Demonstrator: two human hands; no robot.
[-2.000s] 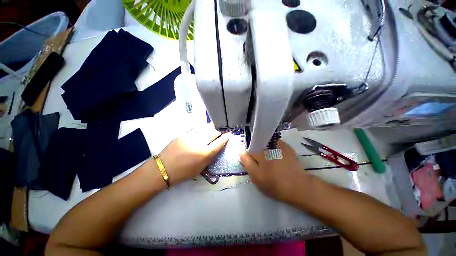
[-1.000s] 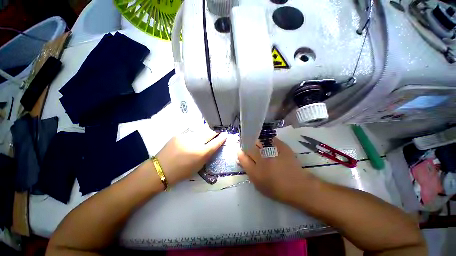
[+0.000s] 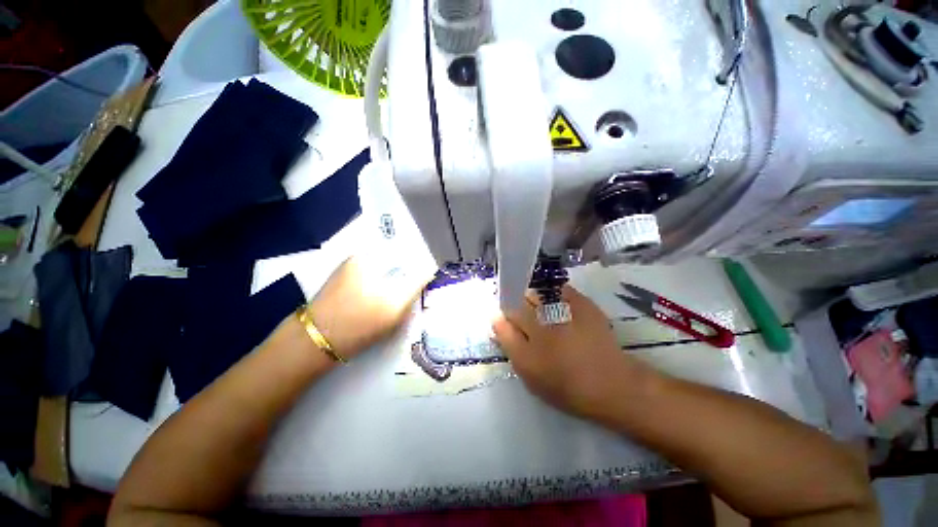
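The white sewing machine head (image 3: 437, 134) stands over the brightly lit metal needle plate (image 3: 463, 335). My left hand (image 3: 365, 304) lies left of the plate, its fingertips partly lost in glare and behind the lamp. My right hand (image 3: 561, 345) lies right of the plate, with its thumb at the plate's edge and its other fingers behind the tension parts. No fabric shows clearly at the needle, and I cannot tell whether either hand holds any. Navy fabric pieces (image 3: 231, 170) lie heaped to the left, with more navy pieces (image 3: 221, 329) nearer me.
Red-handled snips (image 3: 684, 318) and a green-handled tool (image 3: 757, 306) lie right of my right hand. Grey pieces (image 3: 77, 309) and a black slab (image 3: 98, 180) lie far left. A lime-green fan (image 3: 329, 41) is behind. A measuring tape (image 3: 442, 498) runs along the front edge.
My left hand has moved back and left from the needle, uncovering more of the plate's left side. My right hand has barely moved.
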